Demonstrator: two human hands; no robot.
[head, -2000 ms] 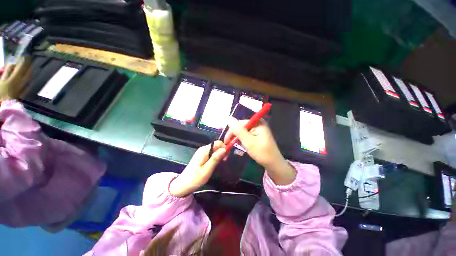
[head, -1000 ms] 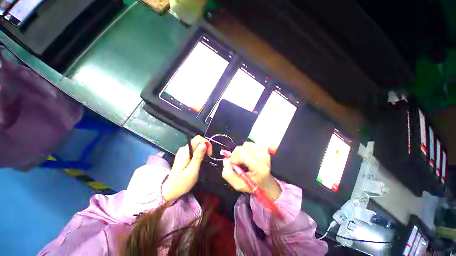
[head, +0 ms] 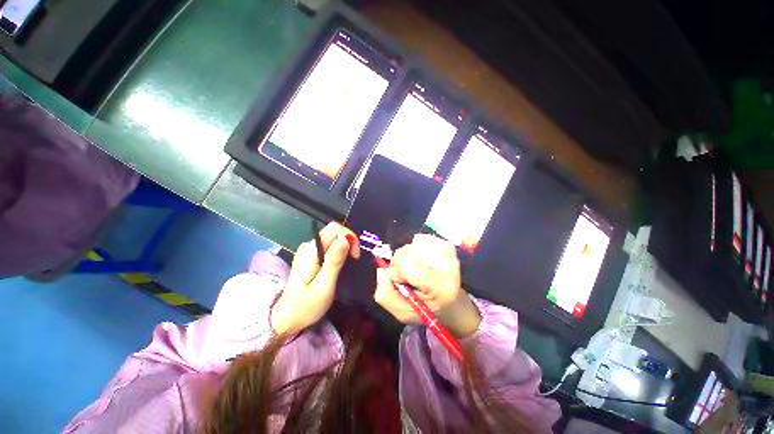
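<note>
A dark smartphone (head: 392, 197), screen dark or back side up, lies tilted over the lit phones of the black tray (head: 518, 229). My right hand (head: 431, 278) holds a red pen (head: 430, 318) like a pencil, its tip at the dark phone's lower end beside a small pale mark. My left hand (head: 314, 278) is at the phone's lower left corner, with a red cap-like bit at its fingertips and a thin black tool (head: 319, 242) between its fingers. Whether it also grips the phone is hard to tell. Several phones with white screens (head: 328, 113) lie in the tray slots.
A white power strip with plugs (head: 613, 364) and a cable are right of the tray. Black trays with lit phones (head: 737, 225) stand at the far right. Another tray (head: 64, 42) is at upper left. A neighbour's pink sleeve (head: 59, 191) is at the left edge.
The view has turned and moved closer to the tray. The red pen, earlier pointing up across both hands, now points down at the dark phone. The white loop seen over the phone one second ago is gone.
</note>
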